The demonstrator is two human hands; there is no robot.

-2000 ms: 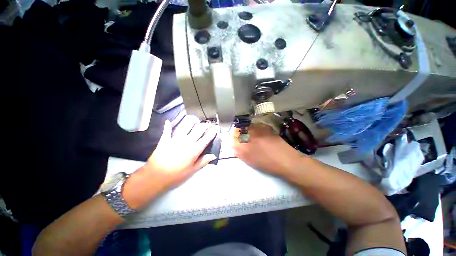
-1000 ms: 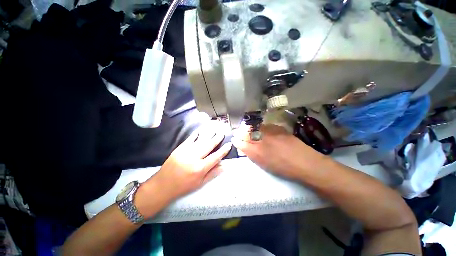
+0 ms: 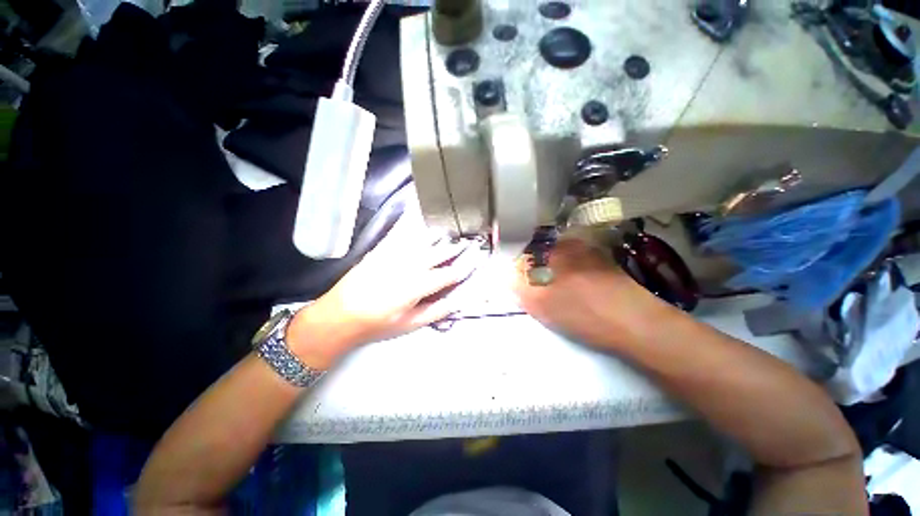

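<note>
The cream-white sewing machine head stands over the bright needle area, where glare hides the presser foot and needle. My left hand lies flat left of the needle area, fingers slightly apart and fingertips washed out. My right hand is right of it, bent inward, its fingertips partly hidden by the machine parts. A thin dark fabric edge shows just below and between my hands. A large heap of black fabric lies left of my left hand.
A white lamp hangs above my left wrist. Dark red scissor handles lie beyond my right hand. A blue thread tuft hangs at right, near crumpled white scraps. The white table edge runs along the front.
The view has shifted, so the machine and lamp appear farther right. My left hand lies flatter and covers the dark cloth strip that showed beside its fingers. My right hand stays beside the needle area.
</note>
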